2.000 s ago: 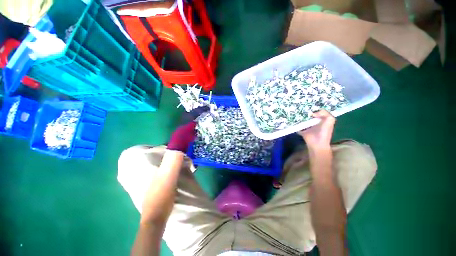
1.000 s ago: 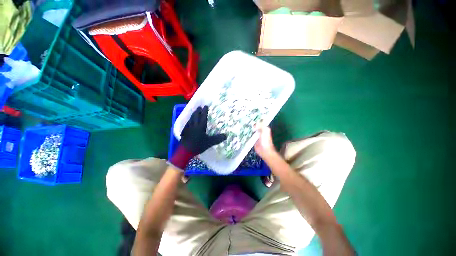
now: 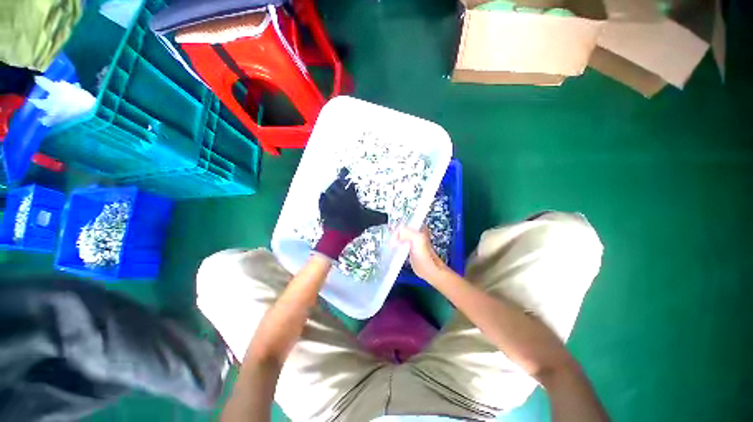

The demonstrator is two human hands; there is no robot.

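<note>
The white parts tray (image 3: 318,177) lies over the blue parts bin (image 3: 456,206), with small white-and-green components (image 3: 388,177) spread in it. My left hand (image 3: 348,210), in a dark glove with a maroon cuff, is inside the tray on the components, thumb out to the right. Whether its fingers hold any parts cannot be told. My bare right hand (image 3: 419,249) grips the tray's right rim. The blue bin shows only along its right side, with components in it; the tray hides the rest.
Blue bins with white parts (image 3: 157,235) stand at left, below teal crates (image 3: 157,132). A red stool (image 3: 272,82) is beyond the tray, and cartons (image 3: 528,45) at upper right. A dark-clothed person's leg (image 3: 107,346) is at lower left. A purple stool (image 3: 398,330) is under me.
The tray has come from the right over the bin, then nearer my lap. My left hand let go of a fistful of parts and is now in the tray. A person's leg has appeared at left.
</note>
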